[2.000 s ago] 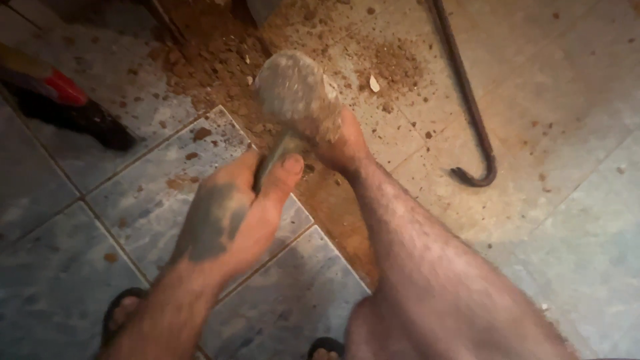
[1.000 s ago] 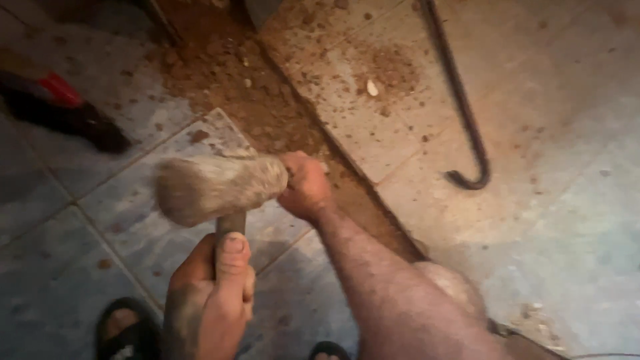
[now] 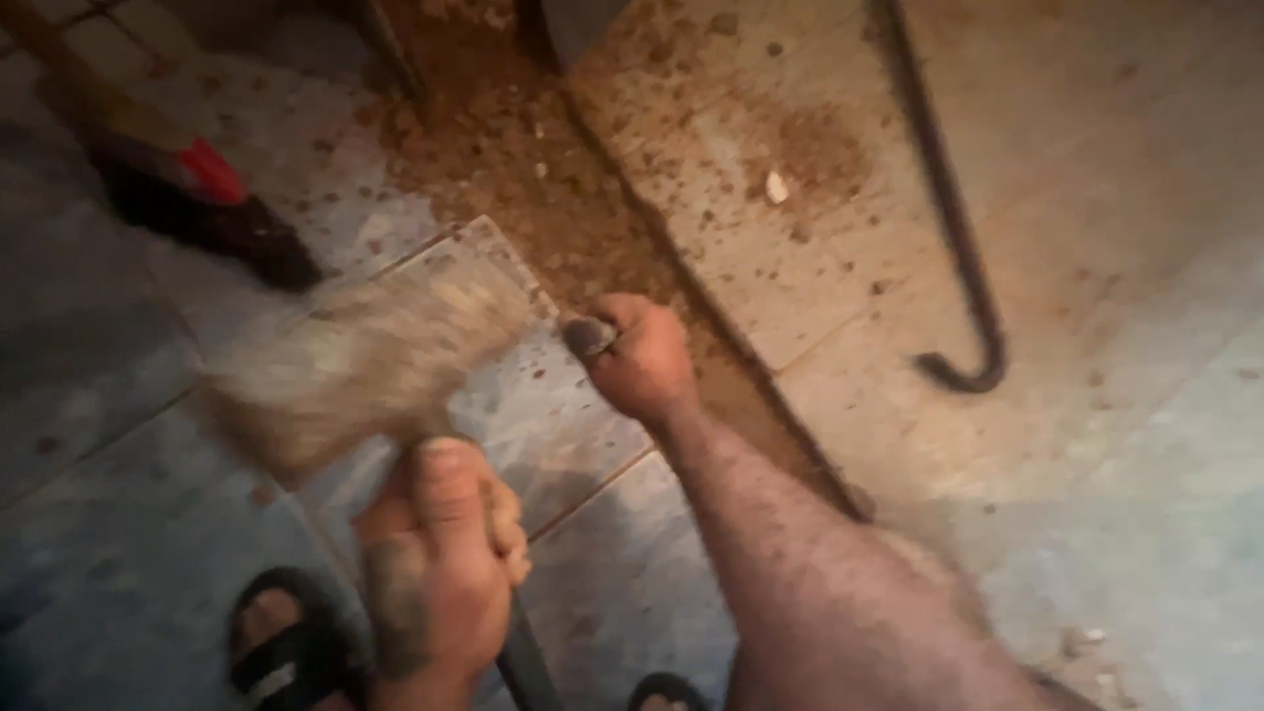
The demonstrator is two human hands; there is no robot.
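Observation:
My left hand (image 3: 439, 563) is closed around the dark handle of a heavy hammer, its thumb along the shaft. The blurred, dust-coated hammer head (image 3: 365, 365) is above that hand, over the blue-grey floor tiles. To the right, my right hand (image 3: 642, 355) grips an upright chisel or metal bar, whose rounded struck end (image 3: 590, 336) shows above the fist. The hammer head is apart from this end. The lower part of the chisel is hidden by my right hand, which is beside a dirt-filled trench (image 3: 563, 197) cut between the tiles.
A hooked metal bar (image 3: 948, 207) lies on the beige tiles at right. A brush or similar black tool with a red part (image 3: 212, 173) is at upper left. Crumbled rubble and a white chip (image 3: 777, 188) lie around the trench. Sandalled feet (image 3: 286, 642) are at the bottom edge.
The hammer head was over my right hand two seconds ago, covering the chisel's end; now it is off to the left, and that end is visible. Both hands have kept their holds.

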